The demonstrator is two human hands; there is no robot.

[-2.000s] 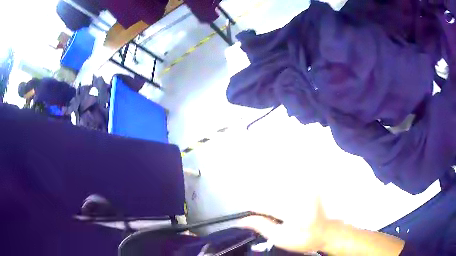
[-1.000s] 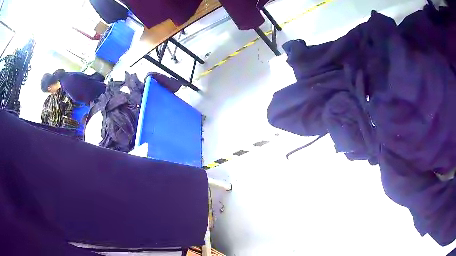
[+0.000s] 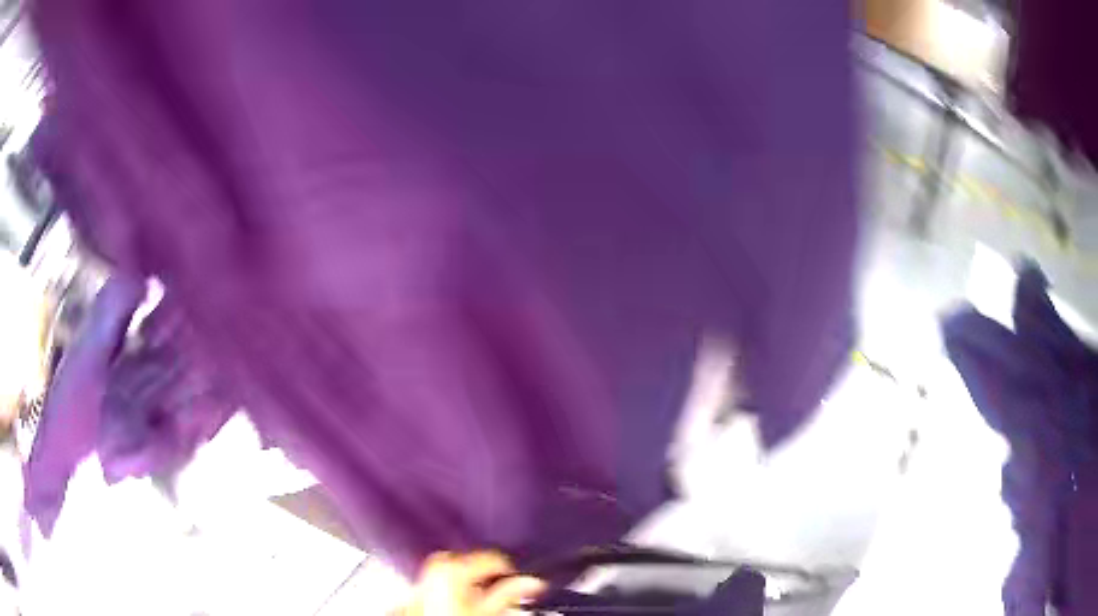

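A large purple garment fills the upper left and middle of the view, raised close to the camera and blurred by motion. Its lower part narrows down to a hand at the bottom edge. This appears to be my left hand; its fingers are curled on the cloth and the rest is cut off by the frame. My right hand is not in view.
A dark curved rod or frame lies at the bottom, right of the hand. Dark garments hang at the right. Crumpled purple cloth is at the left. A table frame stands upper right.
The purple garment has come up across the view, hiding the blue bin and dark table cover. A hand has appeared at the bottom. The hanging garments have shifted towards the right edge.
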